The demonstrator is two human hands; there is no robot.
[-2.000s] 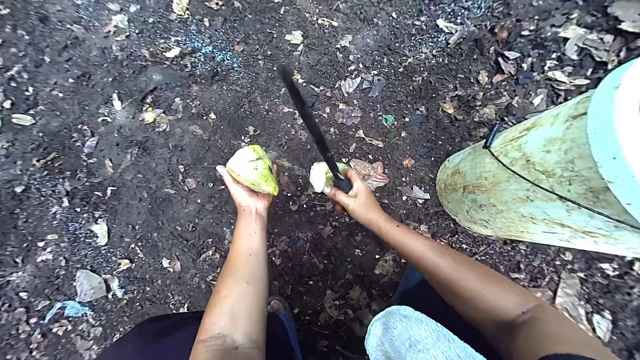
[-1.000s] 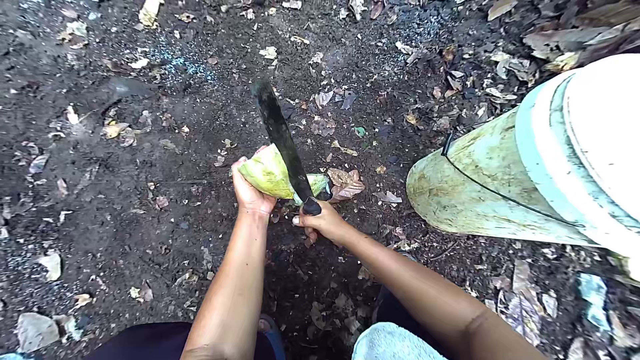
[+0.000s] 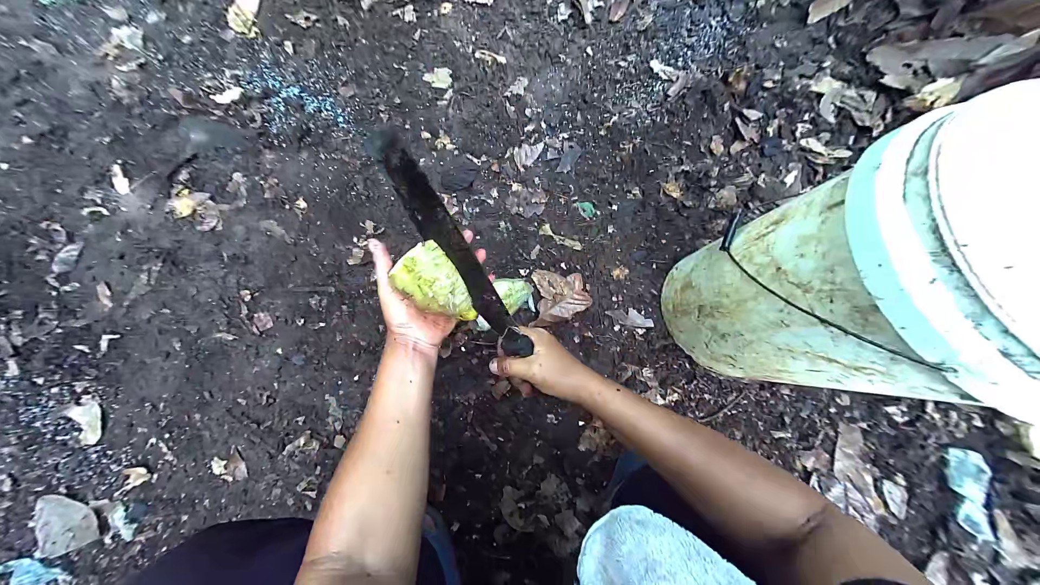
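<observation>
My left hand [image 3: 414, 318] cups a yellow-green piece of fruit or husk [image 3: 431, 280] with a rough cut surface, fingers spread around its far side. A machete [image 3: 443, 231] with a long dark blade slants up and to the left from my right hand [image 3: 540, 361], which is closed on its black handle. The blade passes over the right side of the fruit; whether it touches is unclear. Behind the blade, near the ground, another pale green piece [image 3: 512, 294] shows beside a dry brown leaf.
A tall, stained whitish bucket [image 3: 764, 301] with a thin wire handle stands at the right. Dark soil with dry leaves [image 3: 562, 297] lies all around. A grey stone [image 3: 65, 526] is at the lower left, and a pale cloth [image 3: 654, 552] lies by my right leg.
Two seconds ago the blade was to the right, apart from the fruit. By one second ago it had come across the fruit, and it remains over its right side now.
</observation>
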